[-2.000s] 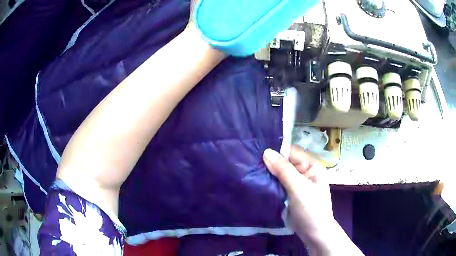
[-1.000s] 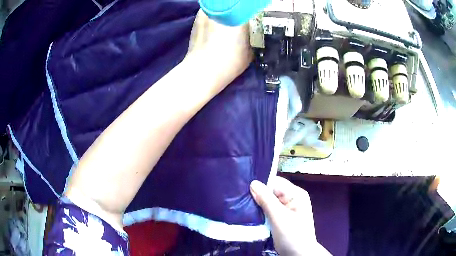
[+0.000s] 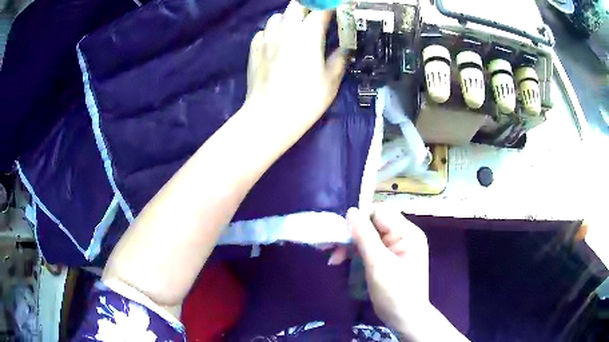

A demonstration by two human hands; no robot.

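Note:
A dark purple quilted panel (image 3: 294, 174) with a white raw edge lies under the presser foot (image 3: 366, 97) of the cream overlock machine (image 3: 454, 123). My left hand (image 3: 290, 67) lies flat on the panel, fingers spread, left of the needle area, with nothing gripped. My right hand (image 3: 394, 260) pinches the panel's near right corner between thumb and fingers, at the white edge. White trimmed waste strips (image 3: 407, 150) hang right of the foot. The needle area is dark and its details cannot be told.
More purple panels (image 3: 53, 120) with pale edges lie at the left. Four cream tension dials (image 3: 471, 80) line the machine front. A tan-yellow frame (image 3: 437, 180) is beside the waste. A light-blue round object (image 3: 320, 3) is cut off at the top. A red thing (image 3: 215, 300) shows below the panel.
The panel's near edge and my right hand have moved up towards the foot. The light-blue object has slid almost out at the top, uncovering my left hand. The waste strip has grown longer.

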